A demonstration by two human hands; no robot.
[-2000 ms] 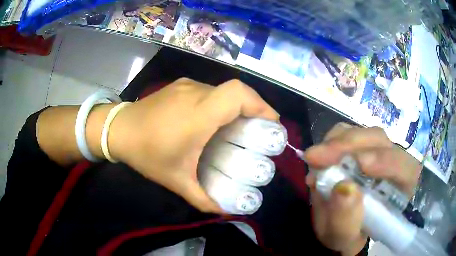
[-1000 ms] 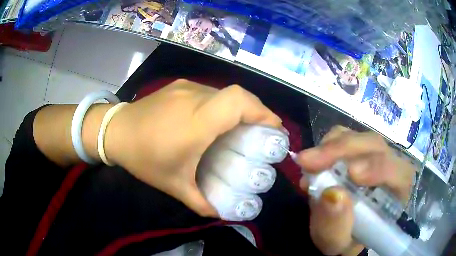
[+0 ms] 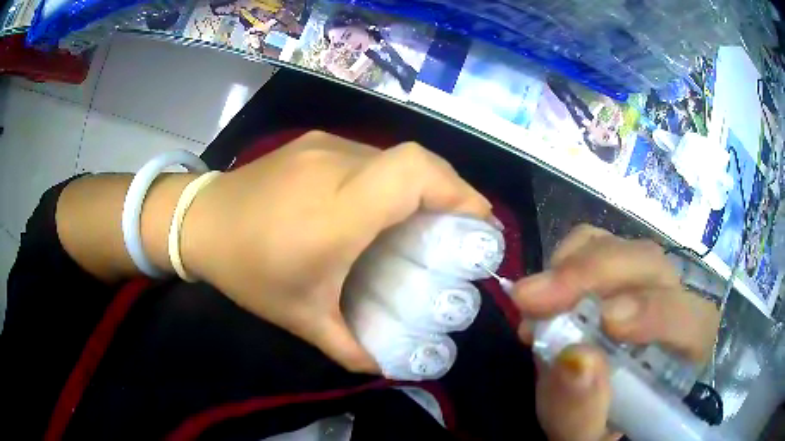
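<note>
My left hand [image 3: 293, 220] is closed around three white plastic housings [image 3: 413, 297] held side by side over my lap, their oval ends facing right. My right hand [image 3: 602, 319] grips a translucent whitish dispenser [image 3: 654, 400] with a small black part at its rear. The thin needle [image 3: 497, 276] at its front reaches the end of the uppermost housing, near its lower edge. My fingers and palm hide the far ends of the housings. The lower part of the dispenser is cut off by the picture's edge.
A table edge [image 3: 413, 109] runs diagonally across, with printed photo sheets [image 3: 361, 56] on top. A blue tray [image 3: 551, 65] and clear plastic trays [image 3: 654, 30] lie at the back. A small white object [image 3: 701, 164] stands at the right. A red object [image 3: 43, 62] is at the far left.
The needle tip has moved from the right rim of the uppermost housing's end onto its face, then towards its lower edge. The housings have shifted slightly in my left hand's grip.
</note>
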